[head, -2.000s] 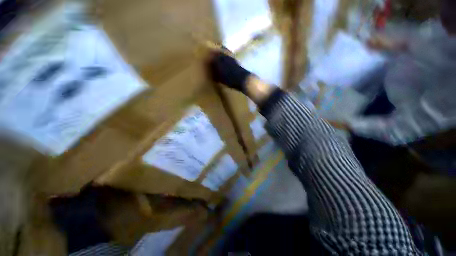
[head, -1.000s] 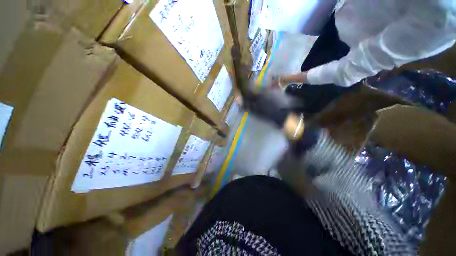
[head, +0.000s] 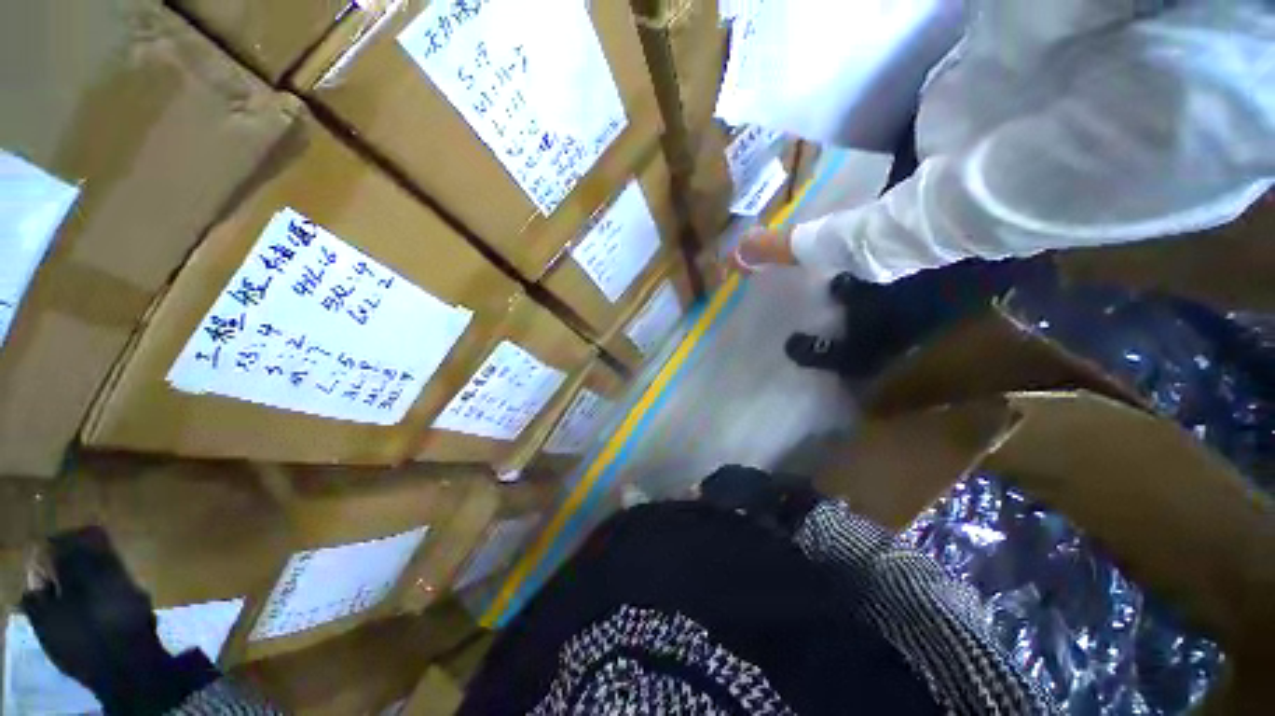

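My left hand (head: 95, 609), in a dark glove, is at the lower left. It lies against a carton side over a white label (head: 210, 632), with its fingers apart and nothing seen in it. My right hand (head: 748, 490), also in a dark glove, is low in front of my body. Its fingers are partly hidden and I cannot tell their shape. Stacked brown cartons (head: 126, 315) fill the left side. One carton bears a large handwritten label (head: 322, 329), and the carton above it bears another (head: 517, 98).
A person in a white sleeve (head: 965, 210) stands at the upper right, one hand (head: 762, 255) by the cartons. Open cartons (head: 1119, 462) on the right hold dark garments in shiny clear plastic (head: 1035, 602). A yellow and blue line (head: 629, 420) runs along the grey floor.
My right hand has dropped from near the stack down towards my body. My left hand has come into view at the lower left. The other person's arm has shifted slightly left.
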